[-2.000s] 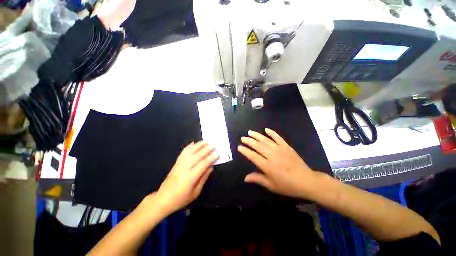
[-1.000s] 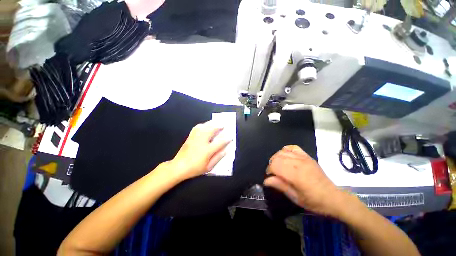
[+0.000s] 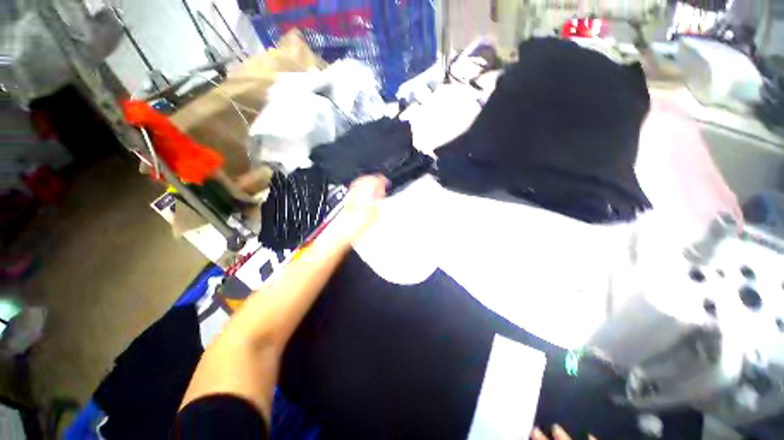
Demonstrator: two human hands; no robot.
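Observation:
The black garment panel (image 3: 395, 344) lies on the white table, its curved edge facing away from me. The white strip (image 3: 509, 391) lies on it near the bottom of the view. My left hand (image 3: 368, 191) reaches out to the bundles of small black cut pieces (image 3: 365, 153); its fingertips are at their edge, and a grip cannot be made out. Only the fingertips of my right hand (image 3: 550, 432) show at the bottom edge, beside the white strip. The sewing machine (image 3: 713, 301) is blurred at the right.
A stack of black panels (image 3: 559, 129) lies at the back. Another fanned bundle (image 3: 294, 206) is at the table's left edge. White plastic bags (image 3: 297, 116), brown paper and a blue crate (image 3: 400, 43) stand behind. An orange-red cloth (image 3: 176, 144) hangs at the left.
The view has swung left. My left hand has left the white strip and moved out to the black bundles. My right hand has moved mostly out of view.

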